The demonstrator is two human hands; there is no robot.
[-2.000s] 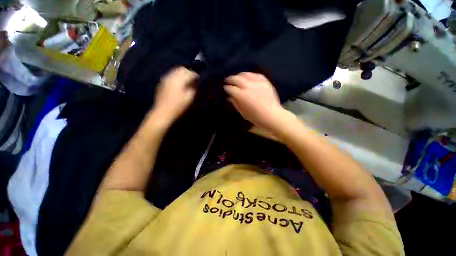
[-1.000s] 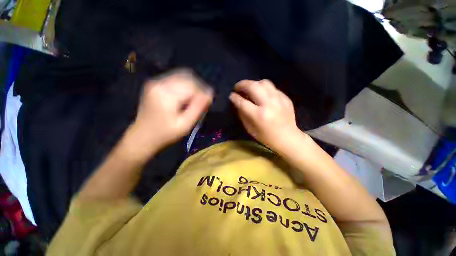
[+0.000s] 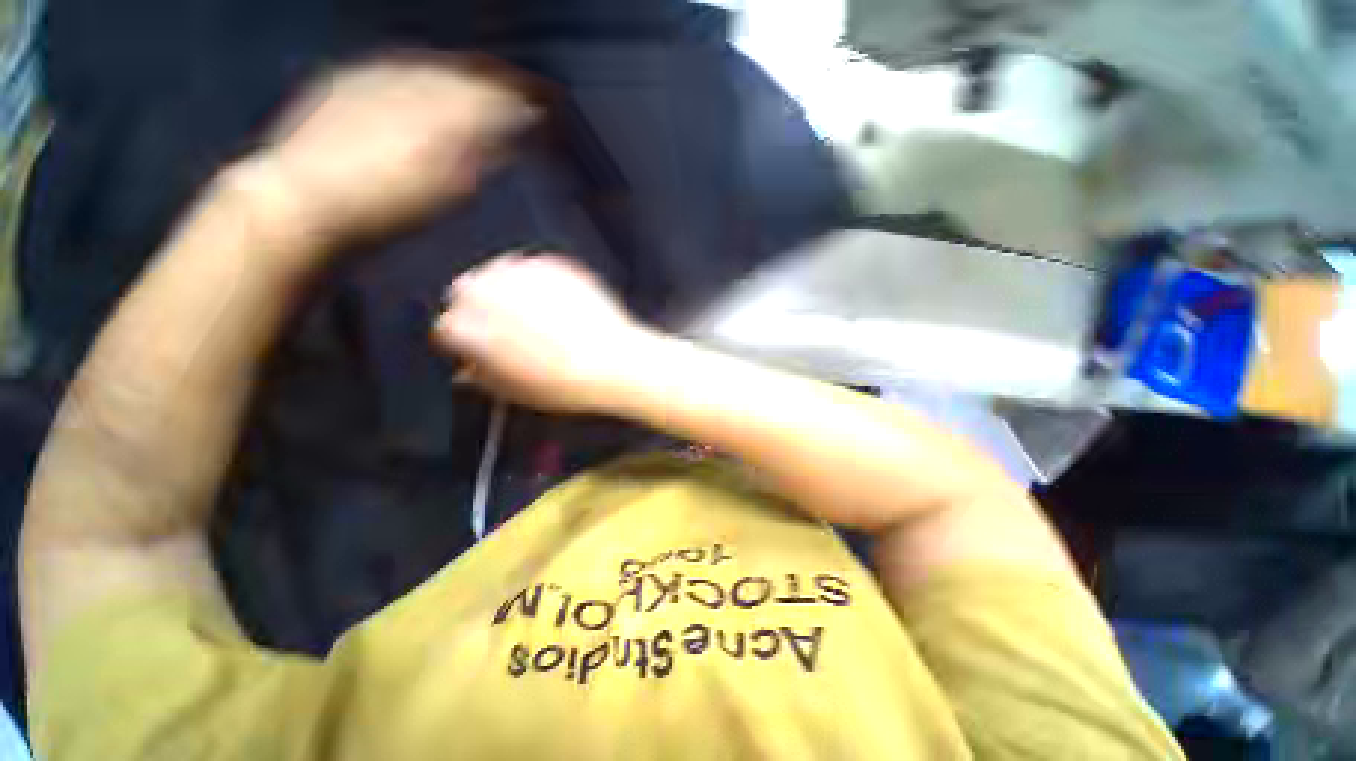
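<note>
A large black garment piece (image 3: 699, 164) covers the table at the upper left and middle and hangs down toward my lap. My right hand (image 3: 528, 327) is closed at the cloth's near part, its fingers curled on the dark fabric. My left hand (image 3: 409, 134) lies over the cloth further up and left; it is blurred, and its fingertips cannot be made out. The cloth's folds and edges are hard to tell in the dark blur.
The off-white sewing machine (image 3: 1190, 104) is blurred at the upper right. The pale table edge (image 3: 922, 305) runs to the right of my right hand. A blue tray (image 3: 1190, 335) sits at the right, beside an orange-brown item (image 3: 1291, 350). A pale box (image 3: 1048, 439) is below the edge.
My left hand has moved up and away from my right hand. My right hand sits further left in the view. The view has shifted, and the cloth covers less of the right side.
</note>
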